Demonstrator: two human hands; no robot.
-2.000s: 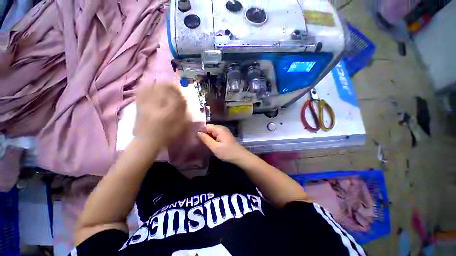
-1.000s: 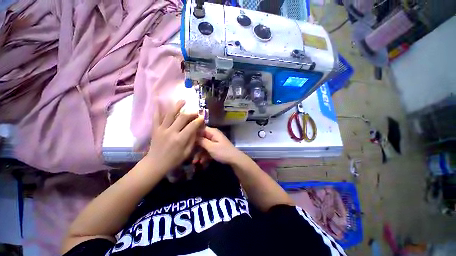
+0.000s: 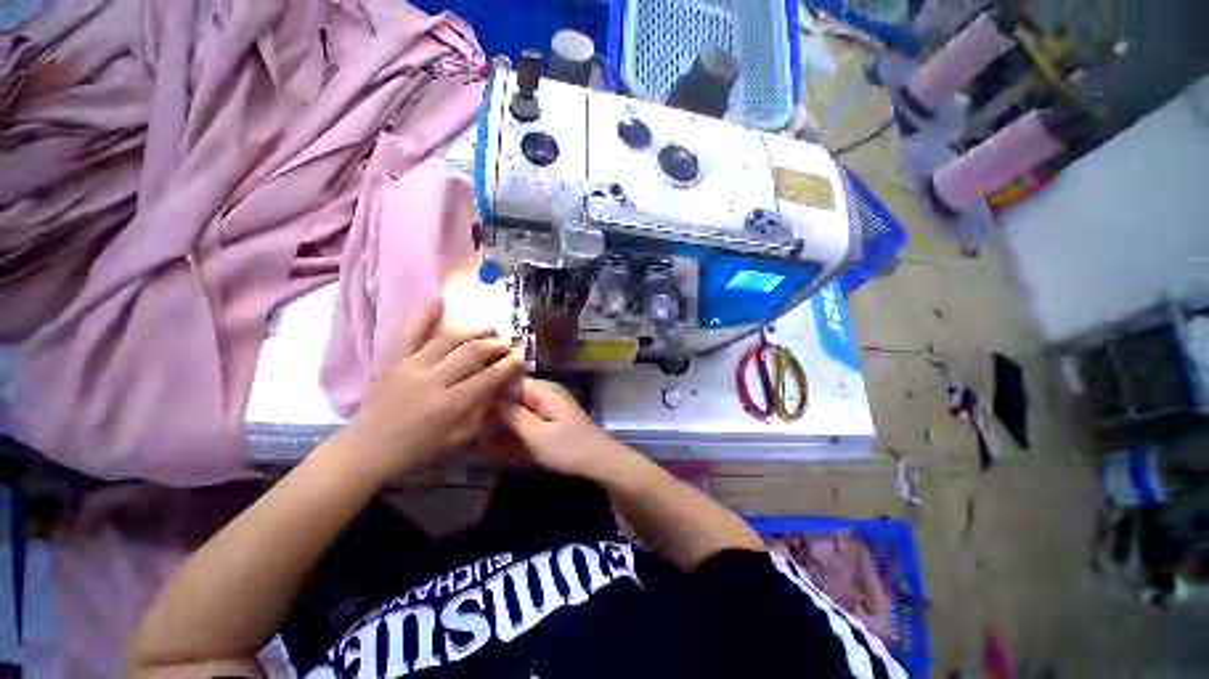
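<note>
The white-and-blue overlock machine [image 3: 663, 173] stands in front of me with its screen lit. My left hand [image 3: 438, 395] lies with bent fingers just left of and below the presser foot area [image 3: 520, 312]. My right hand [image 3: 554, 422] is close beside it, fingertips pinched together at the table's front edge. Both hands hold the edge of a pink fabric piece [image 3: 414, 246], which runs left of the needle area; the held edge is mostly hidden by my fingers. A large pink fabric pile [image 3: 172, 199] covers the table on the left.
Red and yellow-handled scissors [image 3: 772, 382] lie on the table right of the machine. A pale blue basket [image 3: 709, 60] stands behind it. A blue crate with pink pieces [image 3: 849, 570] is on the floor at lower right. Pink thread cones [image 3: 997, 159] stand at upper right.
My left hand has come down from above the white table to the fabric edge beside my right hand. The pink piece now lies left of the needle area. The view has shifted, showing more behind the machine.
</note>
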